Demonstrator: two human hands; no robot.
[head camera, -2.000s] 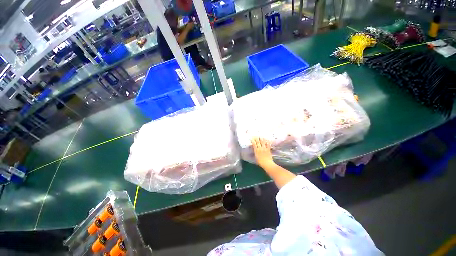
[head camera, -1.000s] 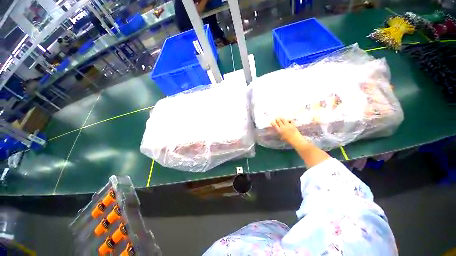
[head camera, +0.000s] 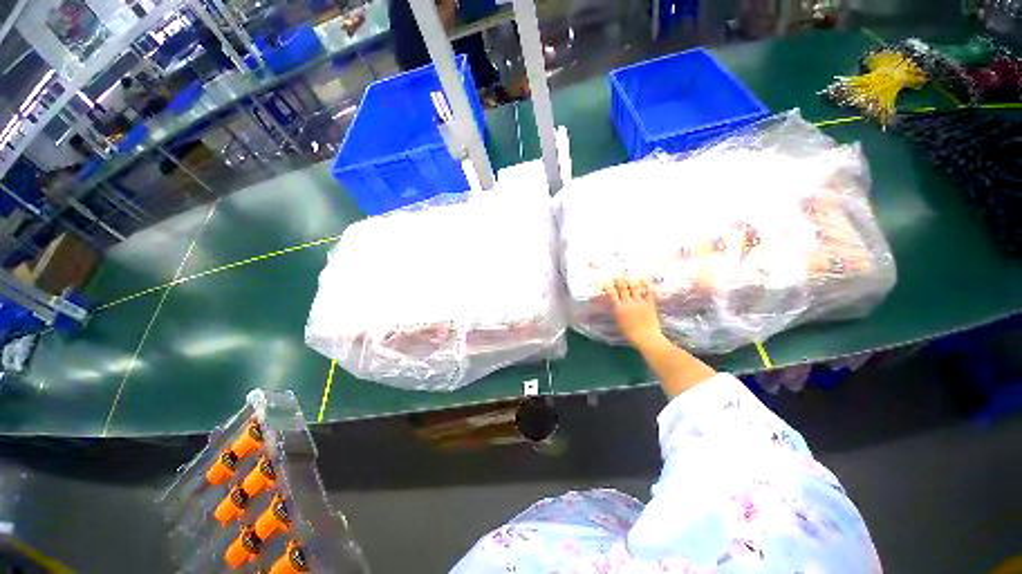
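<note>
My right hand (head camera: 634, 307) lies on the front left part of a bagged tray stack (head camera: 717, 241), its fingers spread on the film. Orange shows faintly through this clear poly bag. A second bagged tray stack (head camera: 437, 280) lies beside it to the left, its top washed out by glare. A clear blister tray (head camera: 308, 477) with several orange connectors (head camera: 233, 505) shows at the lower left, tilted, in front of the bench edge and cut off by the picture's bottom. What holds it is not visible. My left hand is not in view.
Two blue plastic bins (head camera: 398, 140) stand behind the bags, with white uprights (head camera: 538, 101) between them. Yellow wires (head camera: 880, 84) and black cables (head camera: 975, 163) lie at the far right of the green bench (head camera: 252, 303). A person (head camera: 454, 51) is partly visible beyond.
The view has shifted, so the bench and bags sit higher and further right in the picture. My right hand stays on the right bag's front left part. The blister tray remains at the lower left.
</note>
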